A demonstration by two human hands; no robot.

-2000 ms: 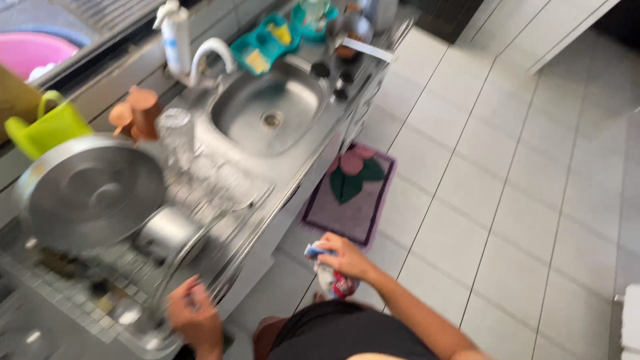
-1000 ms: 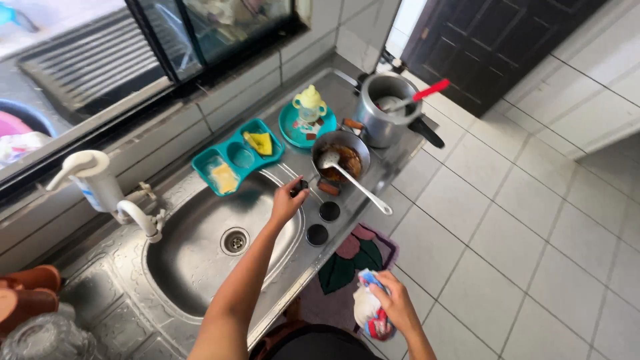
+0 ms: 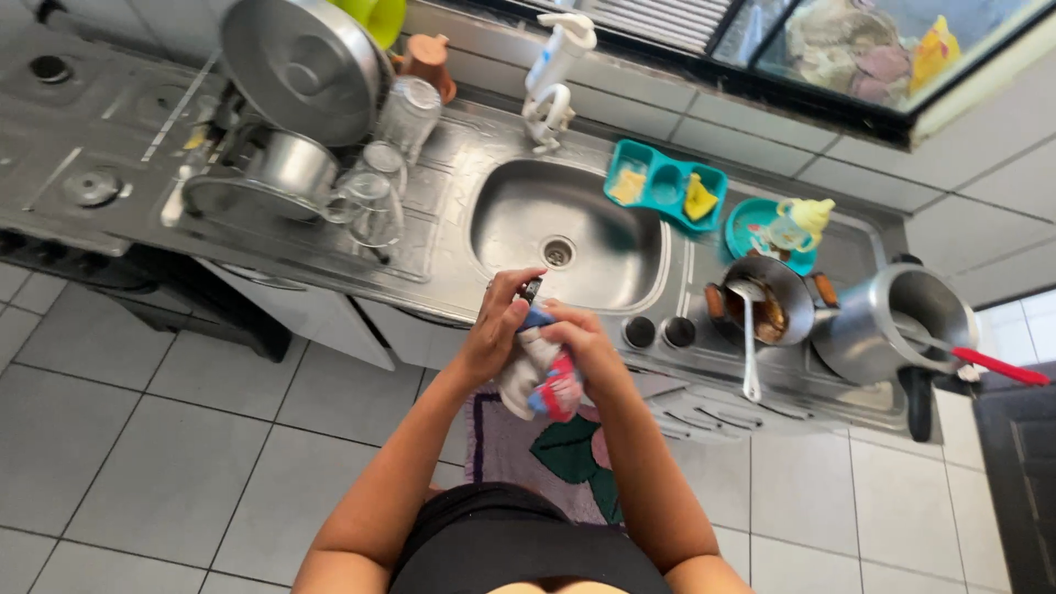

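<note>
My left hand (image 3: 493, 328) holds a small black object (image 3: 532, 289), perhaps a stove burner cap or knob, at the front edge of the steel sink (image 3: 569, 186). Close beside it, my right hand (image 3: 584, 342) grips a bunched cloth (image 3: 540, 379) in white, red and blue, whose upper part touches the small object. Two round black pieces (image 3: 658, 332) of similar look lie on the counter right of the sink. Beyond them stands a pot (image 3: 780, 285) with brown residue and a white-handled spoon (image 3: 749, 346) in it.
A pressure cooker (image 3: 858, 330) with a red-handled utensil stands at the counter's right end. Behind are a teal sponge holder (image 3: 667, 177) and a teal plate (image 3: 742, 227) bearing a baby cup. Left of the sink are glasses (image 3: 367, 194), pots and a large lid (image 3: 301, 70); further left, a stove (image 3: 91, 190).
My left hand, which was reaching to the counter beside the pot, has drawn back with the small black object. Both hands are now together at the cloth. The view has turned left.
</note>
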